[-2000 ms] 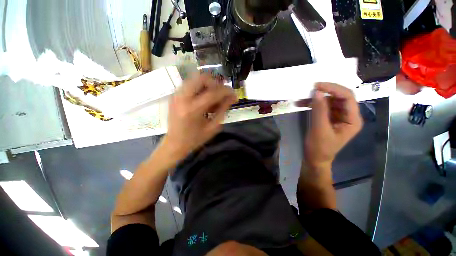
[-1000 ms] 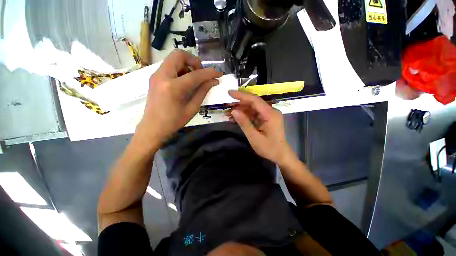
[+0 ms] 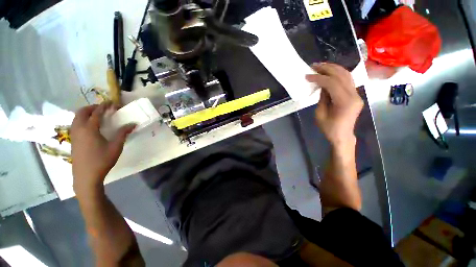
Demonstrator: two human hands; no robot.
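My left hand (image 3: 99, 141) is at the left of the machine, closed around a white panel (image 3: 142, 112) at the table. My right hand (image 3: 336, 101) is at the right, its fingers on the near end of long white strips (image 3: 279, 55) that lie on the black machine bed. The sewing machine (image 3: 182, 36) stands between my hands. A yellow edge strip (image 3: 222, 109) lies along the bed's front, beside the shiny throat plate (image 3: 183, 101). No white piece shows at the needle area.
A wooden-handled tool (image 3: 112, 81) and a black-handled screwdriver (image 3: 129, 74) lie left of the machine. Yellow-and-black tape (image 3: 63, 134) is at the far left. A warning label (image 3: 318, 9) is on the machine bed. A red plastic bag (image 3: 403, 40) lies at the far right.
My hands have moved apart from the needle area, left hand to the left with a white piece, right hand to the right onto the strips. The view has shifted and tilted.
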